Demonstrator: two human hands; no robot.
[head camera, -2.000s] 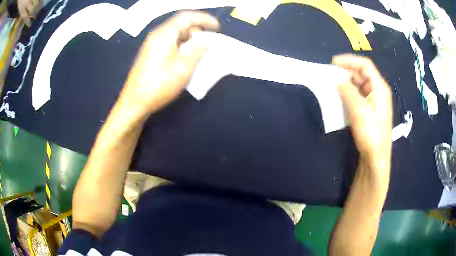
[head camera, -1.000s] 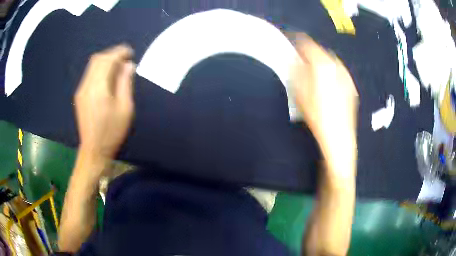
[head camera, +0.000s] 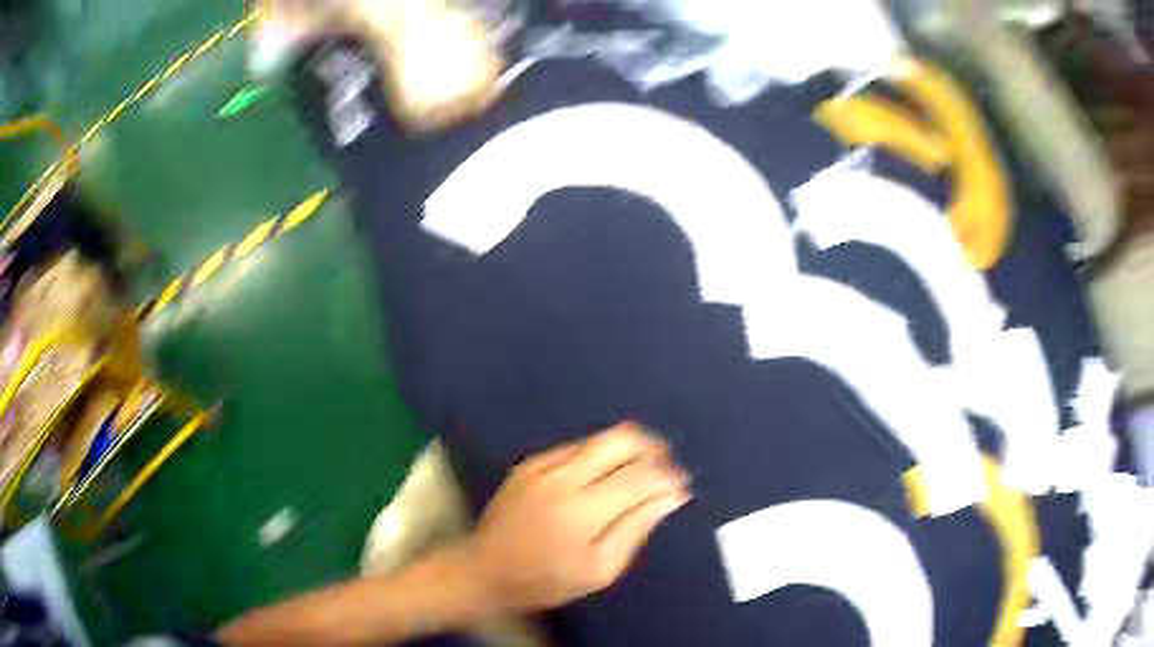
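The picture is blurred. My left hand (head camera: 582, 518) is low over the dark cloth (head camera: 570, 329), fingers loosely bent, with nothing visible in it. A curved white cut piece (head camera: 816, 525) lies flat to its right, cut off by the bottom edge. Beyond the hand, another white arch (head camera: 633, 139) lies on the cloth, its right end meeting a second white piece (head camera: 835, 329). My right hand is out of the picture.
Another person's hand (head camera: 443, 70) is at the table's far left. More white arches (head camera: 873, 209), yellow-orange pieces (head camera: 981, 190) and white scraps (head camera: 797, 38) lie at the far side and right. Green floor (head camera: 291, 341), marking tape and a yellow-framed stool (head camera: 101, 405) are at left.
The view has swung left. Both hands held a white piece two seconds ago; my left hand had let go one second ago. My right hand has left the picture, and another person's hand shows at the top.
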